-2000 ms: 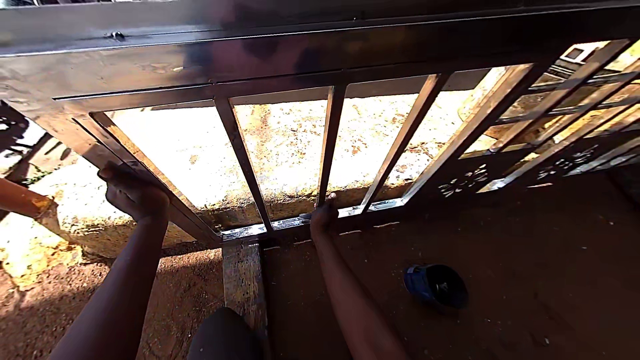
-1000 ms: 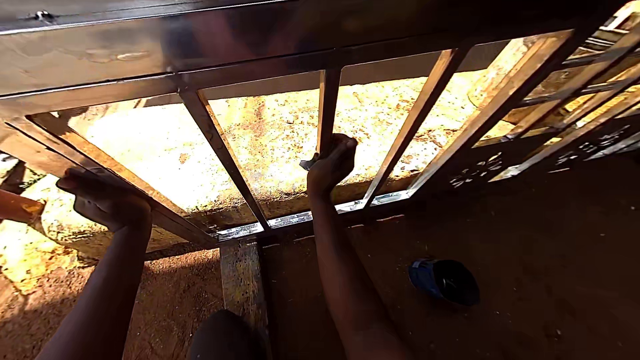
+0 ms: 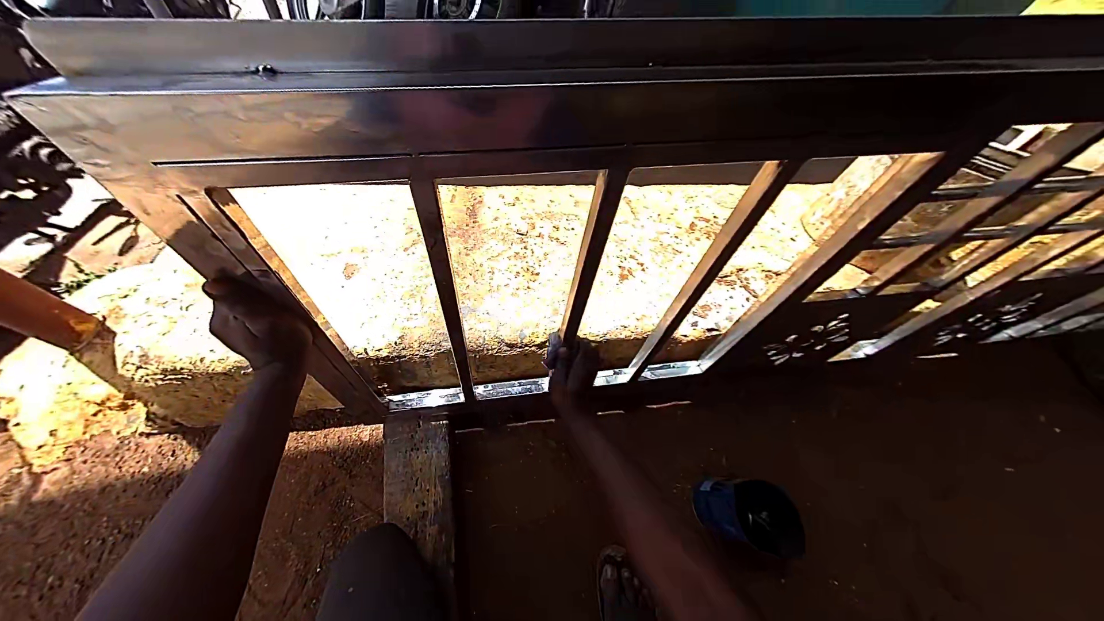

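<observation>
A dark metal gate frame (image 3: 517,121) with upright bars stands on its edge across the view. My left hand (image 3: 259,319) is closed around the frame's left side member (image 3: 336,388). My right hand (image 3: 573,366) is at the foot of a middle bar (image 3: 595,250), fingers closed around a small greyish piece, possibly sandpaper or cloth, pressed to the bar. What the piece is cannot be told. The lower rail (image 3: 509,388) beside that hand looks pale and shiny.
A wooden plank (image 3: 418,483) lies under the frame's near corner. A blue container (image 3: 749,517) rests on the brown ground at right. Behind the bars is a sunlit concrete ledge (image 3: 517,259); an orange pipe (image 3: 43,310) is at left. My sandalled foot (image 3: 623,586) shows below.
My right hand has moved down the middle bar from its middle to the foot, where it also was two seconds ago. My left hand stays on the side member. The view has shifted somewhat.
</observation>
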